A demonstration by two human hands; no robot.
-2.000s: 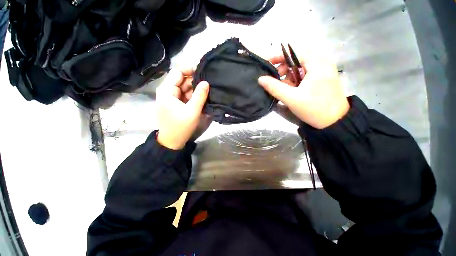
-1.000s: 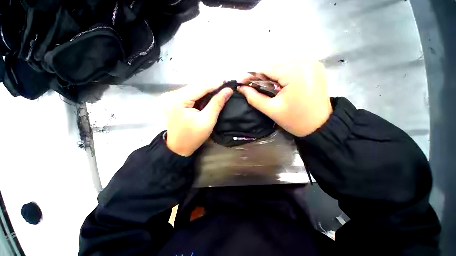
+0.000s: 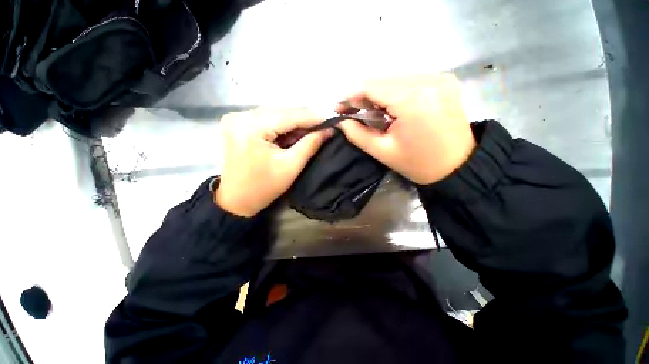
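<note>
A small black zip pouch (image 3: 333,178) hangs from both hands above the near part of the table, its upper edge pinched between them. My left hand (image 3: 262,160) grips the edge from the left, thumb on the near side. My right hand (image 3: 416,131) pinches the same edge from the right, close to the left thumb. The thread snips (image 3: 370,119) lie in my right hand, mostly hidden by its fingers, with a shiny part showing. A thin black cord (image 3: 433,234) hangs below the right wrist. A silvery line shows on the pouch's lower right side.
A large pile of black pouches (image 3: 99,67) lies at the upper left. Dark thread waste (image 3: 103,174) lies along the table seam at left. A shiny brownish patch (image 3: 320,240) is on the table's near edge. A round black disc (image 3: 35,302) is at the far left.
The pouch, held open and flat at first, is now pinched at its upper edge with both hands close together. The snips' blades no longer point up in view. The pile has shifted left in view.
</note>
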